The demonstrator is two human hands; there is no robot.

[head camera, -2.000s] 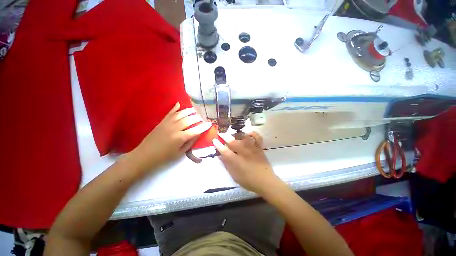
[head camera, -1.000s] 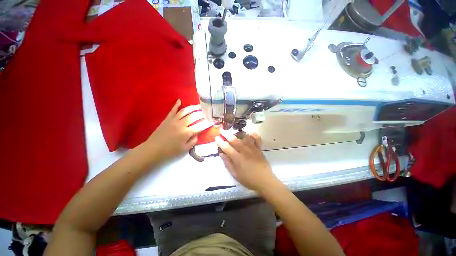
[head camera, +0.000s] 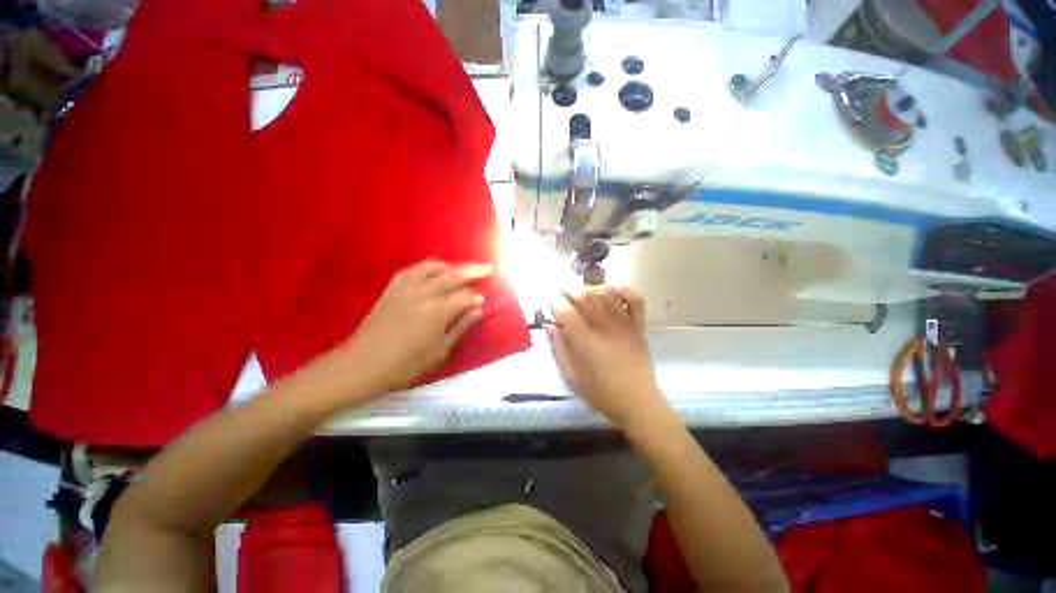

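A large red garment panel (head camera: 359, 174) lies flat left of the needle, with its lower right corner near the machine's front end. My left hand (head camera: 423, 319) rests on top of the panel near that corner, fingers spread a little. My right hand (head camera: 600, 342) is on the white table just below the needle area, right of the panel's edge; a gap shows between it and the cloth. Whether its fingertips hold anything is hidden by glare. The white sewing machine (head camera: 741, 151) has a blue stripe. Bright lamp light washes out the presser foot and needle.
Orange-handled scissors (head camera: 926, 382) hang at the right of the machine. A folded red stack (head camera: 290, 550) lies below the table at left. A red heap (head camera: 880, 556) lies below at right by blue plastic (head camera: 851, 500). Brown cardboard (head camera: 469, 29) stands behind.
The panel has shifted and turned, its corner now left of the needle and its cut-out nearly closed into a hole. My left hand moved with it; the cloth no longer lies under my right fingers.
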